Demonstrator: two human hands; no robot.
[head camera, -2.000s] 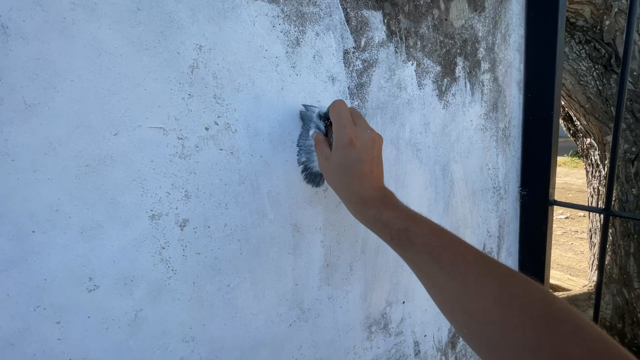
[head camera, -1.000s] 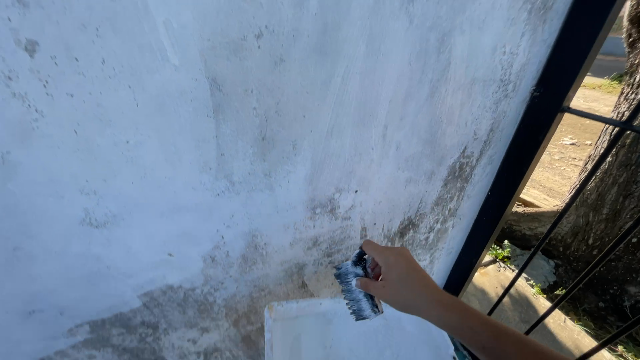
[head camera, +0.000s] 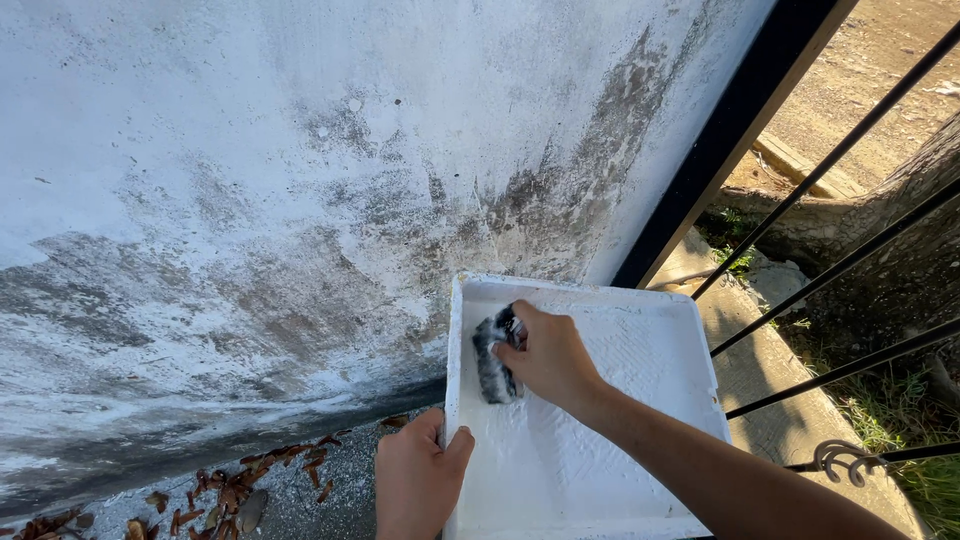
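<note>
My right hand (head camera: 551, 356) grips a dark-bristled paint brush (head camera: 493, 367) smeared with white paint; its bristles rest in the upper left part of a white paint tray (head camera: 585, 289). The fingers cover most of the brush's handle. My left hand (head camera: 424, 472) holds the tray's left rim, with the thumb over the edge. White paint coats the inside of the tray, which has a ridged area. Behind the tray rises a wall (head camera: 225, 150) with white paint over its upper part and grey, stained patches lower down.
A black metal frame (head camera: 720, 150) with bars (head camera: 847, 255) borders the wall at the right. Past the bars are a tree trunk (head camera: 900, 255), a concrete edge (head camera: 765, 397) and grass. Dry leaves (head camera: 232, 487) lie on the ground at lower left. A coiled wire (head camera: 844, 459) hangs on a bar.
My right hand has gone from the wall down into the tray with the brush. My left hand now shows at the tray's rim. The view has tilted downward.
</note>
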